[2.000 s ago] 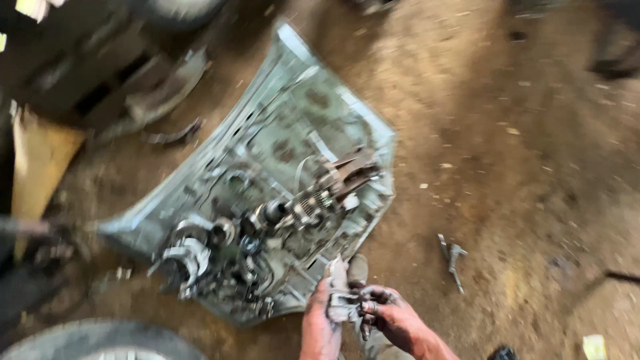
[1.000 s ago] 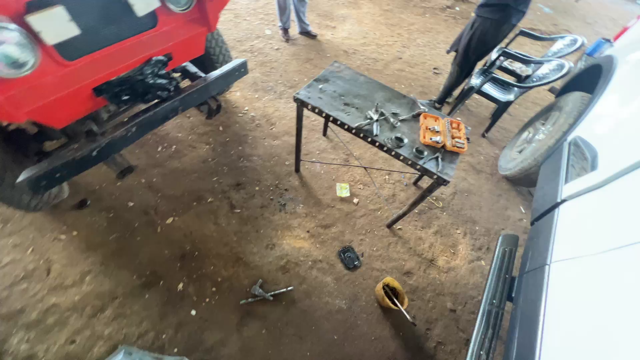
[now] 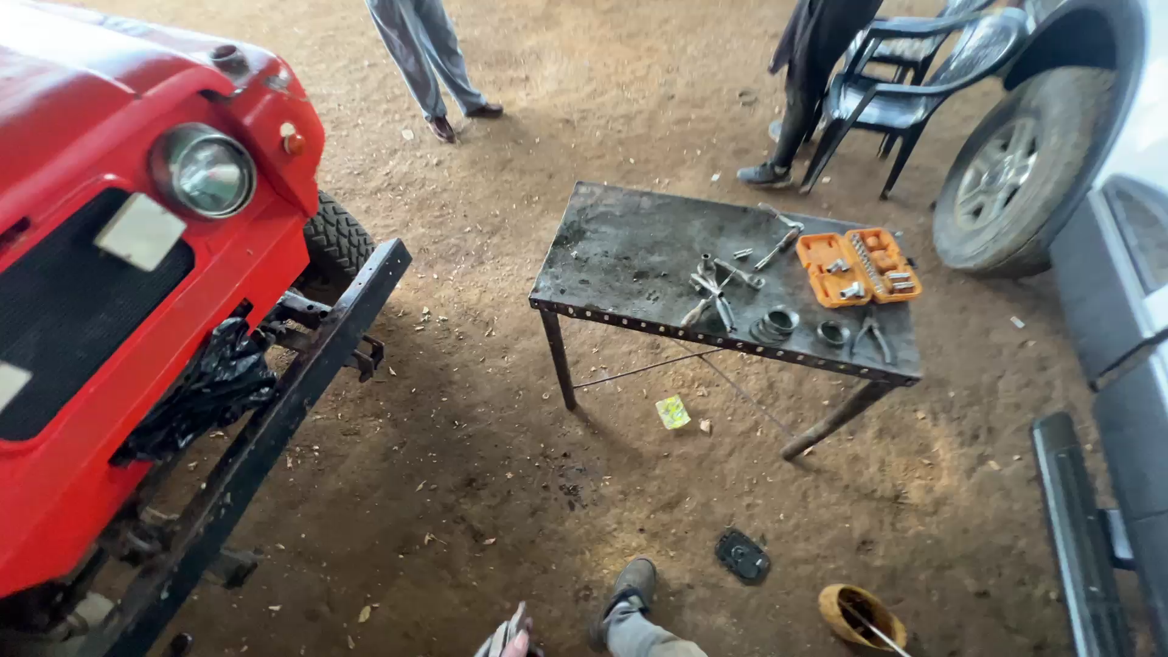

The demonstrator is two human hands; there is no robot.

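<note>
Only a small part of what looks like my left hand shows at the bottom edge of the head view, with its fingertips against a grey part that is mostly cut off. My right hand is out of view. Ahead stands a dark metal table. On it lie several wrenches and sockets, a ratchet handle, metal rings, pliers and an orange socket case, which lies open.
A red vehicle's black bumper juts in at left. A light-coloured vehicle's side step is at right. On the dirt lie a black cover and a yellow container. Two people stand beyond, one near plastic chairs.
The view has swung up from a car hood panel with engine parts to the table, which is now nearer. Both hands showed at a grey part two seconds ago; now only one partly shows.
</note>
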